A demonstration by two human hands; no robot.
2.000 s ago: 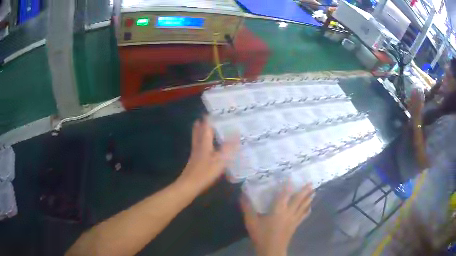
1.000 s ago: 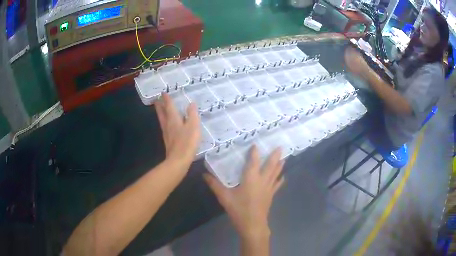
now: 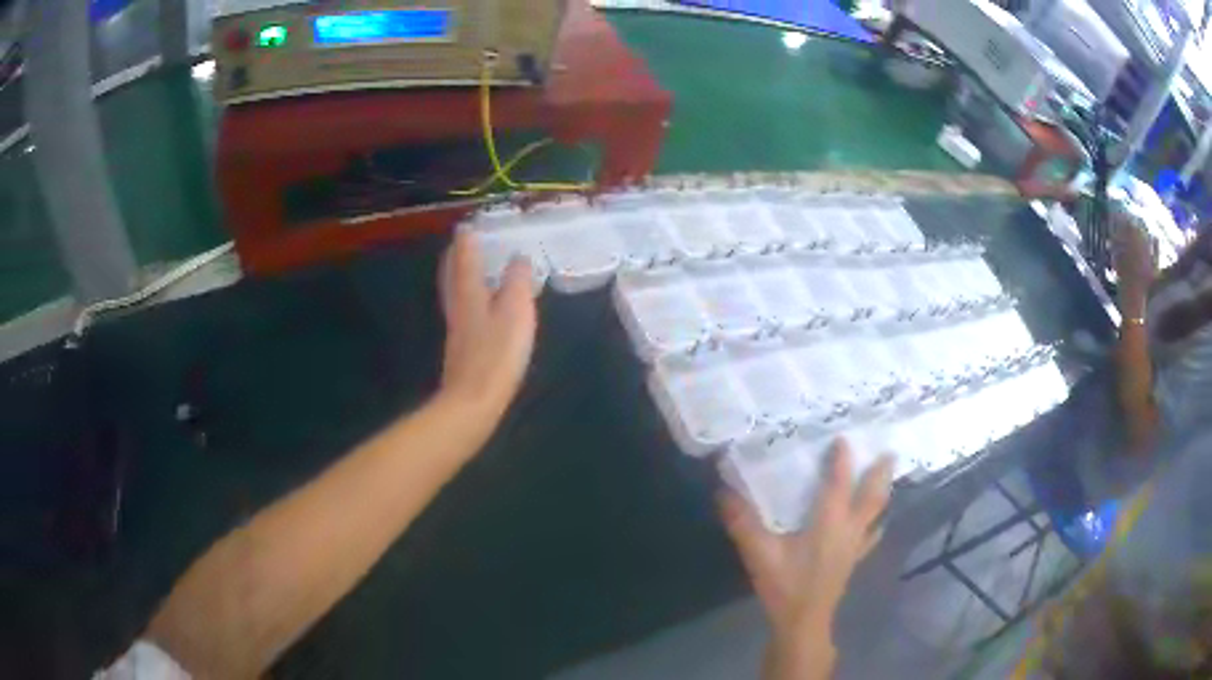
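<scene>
White socket adapters lie pins up in several slanting ranks on the dark green mat. The farthest rank reaches further left than the others. My left hand is at that rank's left end, its fingers and thumb around the end adapter. My right hand rests at the near left end of the nearest rank, fingers spread over the end adapter. The fingertips lie on its top and the thumb at its left side.
The beige tester with a blue display stands on a red-brown box at the back. A yellow-green wire hangs from it. A white cord lies by the post. A person's arm is at the right.
The view has shifted. The farthest rank now sticks out left past the middle ranks. My left hand has moved from the second rank's end to the farthest rank's end. My right hand stays at the nearest rank.
</scene>
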